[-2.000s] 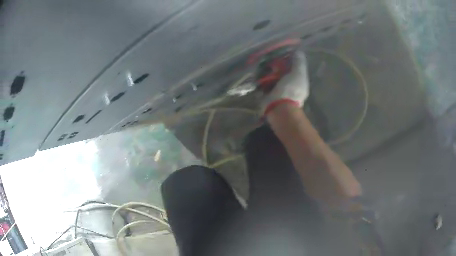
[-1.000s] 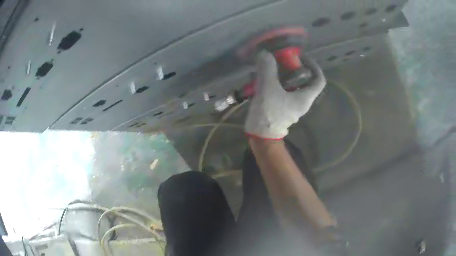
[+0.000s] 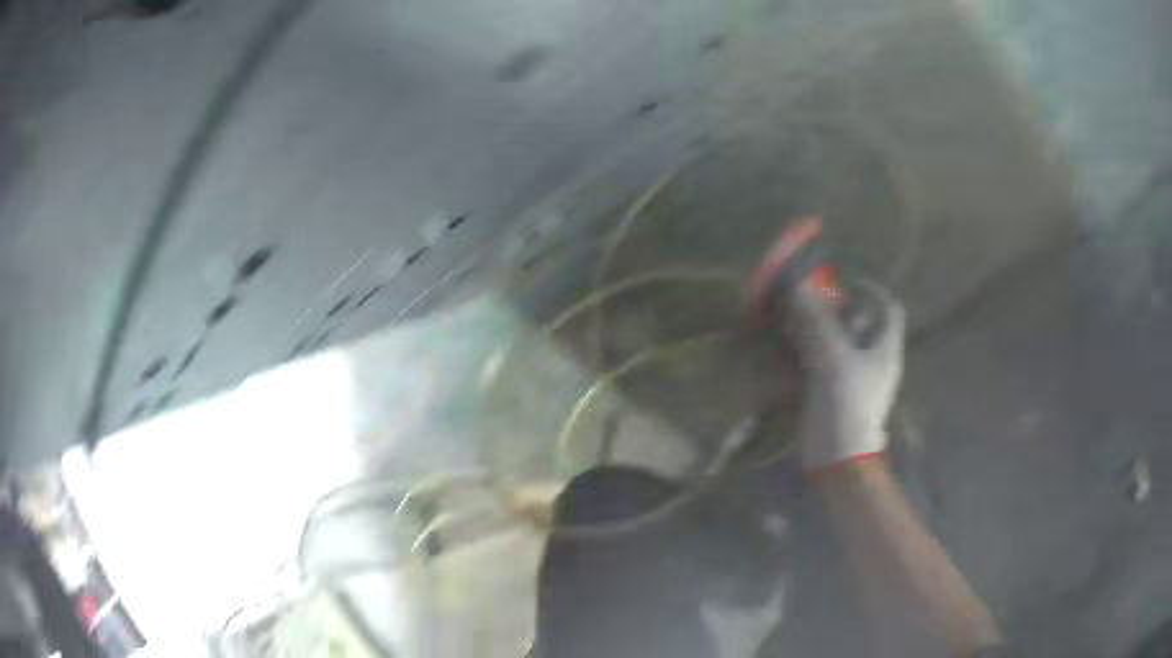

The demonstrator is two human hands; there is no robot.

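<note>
My gloved right hand (image 3: 851, 366) holds the red and black sander (image 3: 803, 273) over the floor, clear of the panel. The sander is tilted, its round rim towards the upper left. The grey sheet-metal panel (image 3: 386, 116) fills the upper left, with dark holes and slots along its lower part. The pale yellow air hose (image 3: 656, 274) loops on the floor and by my leg. A pale, blurred fitting or hose part shows below the sander. My left hand is not in view. The frame is strongly blurred.
My dark-clad knee (image 3: 617, 553) is at the bottom centre. More hose and pale objects lie at the lower left, beside a glaring white area (image 3: 231, 476). Grey-green floor (image 3: 1041, 424) spreads to the right. A small pale scrap (image 3: 1137, 481) lies there.
My right hand has moved right and down with the sander, off the panel's surface. The view has shifted and turned, and the hose loops now show nearer the centre.
</note>
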